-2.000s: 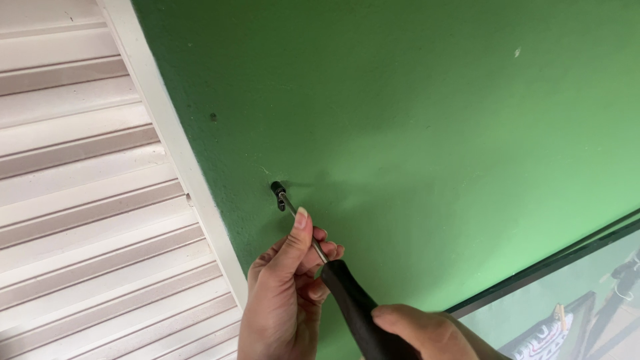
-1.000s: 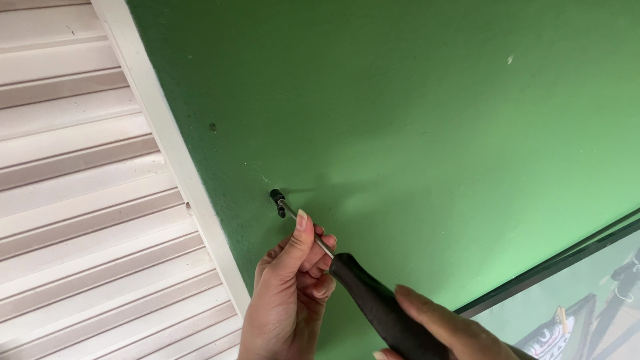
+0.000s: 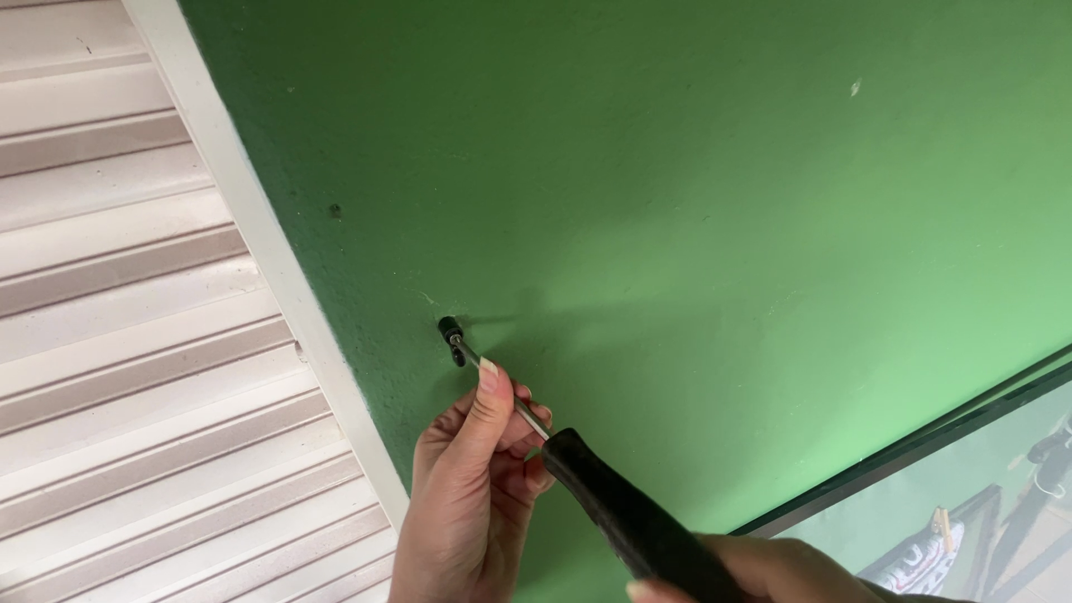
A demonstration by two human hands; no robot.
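Observation:
My right hand (image 3: 770, 569) grips the black handle of a screwdriver (image 3: 624, 511) at the lower right. Between the thumb and fingers of my left hand (image 3: 477, 469) runs its metal shaft, pinched a little below the tip. That tip meets a screw at a small black hook or holder (image 3: 450, 328) on the green wall (image 3: 670, 209). A dark curved part of the fitting hangs just under the tip. The exact seating of the tip in the screw head is too small to tell.
White ribbed shutter slats (image 3: 126, 293) fill the left side, edged by a pale slanting frame strip (image 3: 276, 243). At the lower right a dark-framed glass pane or mirror (image 3: 888, 473) shows a clothespin and other things. A small dark hole or mark (image 3: 335, 211) lies up the wall.
Over the two seconds the screwdriver handle and my right hand have shifted somewhat toward the lower right. My left hand keeps its pinch on the shaft, and the tip remains at the black fitting.

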